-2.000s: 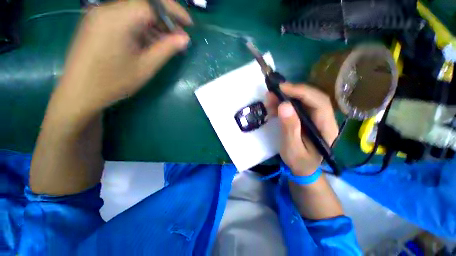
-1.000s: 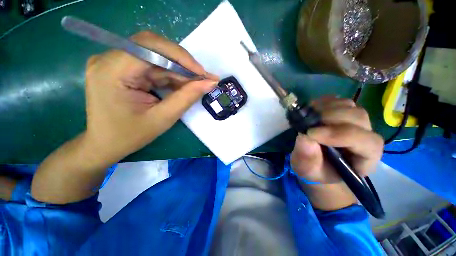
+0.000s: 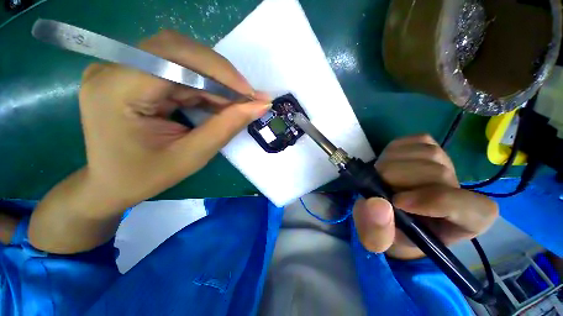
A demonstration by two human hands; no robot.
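Note:
The black rounded device housing [image 3: 278, 125] with its circuit board lies open side up on the white work pad [image 3: 308, 80]. My left hand [image 3: 166, 117] holds the flat silver tweezers [image 3: 123, 49]; their point end is at the housing's upper left edge, partly hidden by my fingertips. My right hand [image 3: 426, 200] holds the black soldering iron [image 3: 426, 241] like a pen. Its silver tip is over the right part of the board and seems to touch it.
The white pad lies on a shiny green mat [image 3: 49, 142] near its front edge. A brown tip-cleaning pot [image 3: 417, 49] with silvery shavings stands at the upper right, a yellow tray [image 3: 501, 137] beside it. A black cord runs at the right.
My left hand has come to the housing with the tweezers. My right hand swung the iron away from the back of the pad, then brought its tip down onto the board. The view has moved closer.

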